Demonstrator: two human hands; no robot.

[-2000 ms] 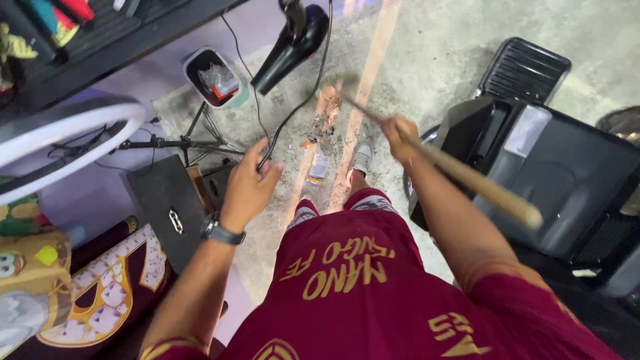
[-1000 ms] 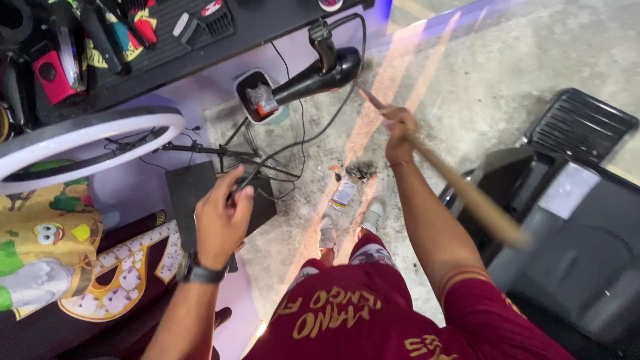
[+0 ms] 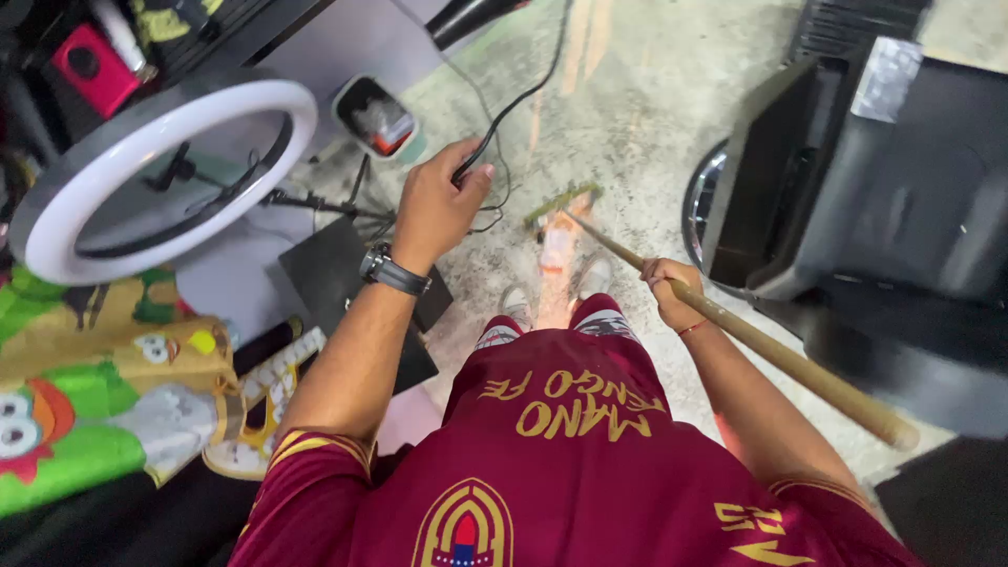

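Observation:
My left hand (image 3: 442, 198), with a dark watch at the wrist, grips a black cable (image 3: 504, 112) that runs up past the top edge. My right hand (image 3: 672, 293) is closed around the wooden handle of a broom (image 3: 756, 342). The handle slants from the lower right down to the broom head (image 3: 562, 206), whose bristles touch the concrete floor beyond my feet. Against the near side of the bristles lie a pale packet (image 3: 556, 249) and blurred debris. Part of a black hair dryer (image 3: 472, 17) shows at the top edge.
A white ring light (image 3: 295, 185) on a tripod stands at left, near a small waste bin (image 3: 339, 110). A black box (image 3: 323, 260) sits beside my left forearm. At right is a black salon chair (image 3: 795, 173) with a round metal base. A dark shelf with tools fills the upper left.
The broom head, out of clear sight a second ago, now rests on the floor by the debris. The hair dryer is mostly out of view. Both hands keep their holds.

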